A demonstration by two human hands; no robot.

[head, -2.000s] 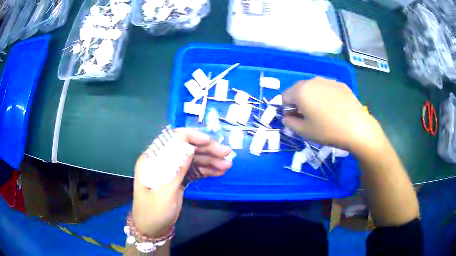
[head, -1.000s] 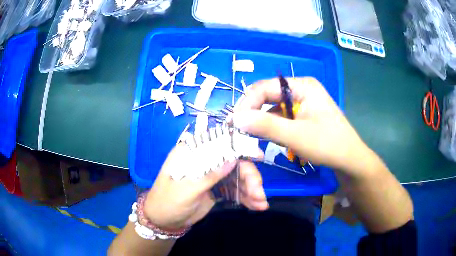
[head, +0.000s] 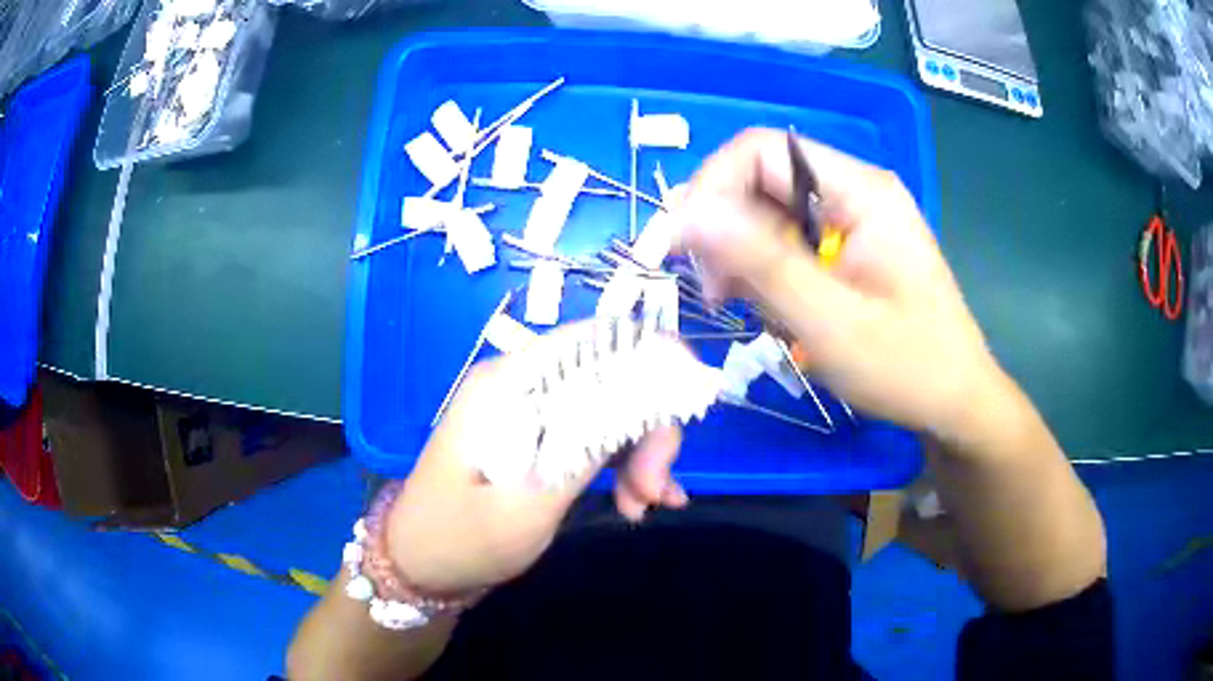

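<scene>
My left hand (head: 479, 532) holds a fanned bundle of tagged rods (head: 599, 399) over the front left of the blue plastic work tray (head: 639, 472). The grey rod ends line up along its upper side, with overlapping white tags below. My right hand (head: 851, 293) is over the tray's right half and holds a dark-tipped tool with a yellow-orange grip, possibly tweezers (head: 805, 193). Its fingertips are blurred, near a white tag; whether they grip it I cannot tell. Loose tagged rods (head: 512, 157) lie scattered in the tray, some crossing, some partly hidden under my hands.
Behind the tray is a white-filled container (head: 718, 16). A digital bench scale (head: 978, 53) is at back right, red-orange scissors (head: 1160, 266) at right, with clear plastic bags (head: 1151, 93) behind. A tub of tagged parts (head: 180, 87) and a second blue tray (head: 37, 226) are at left.
My right hand has moved from the tray's right side to the bundle, then slightly up and away. The bundle in my left hand has turned and spread more over the tray. The view has shifted.
</scene>
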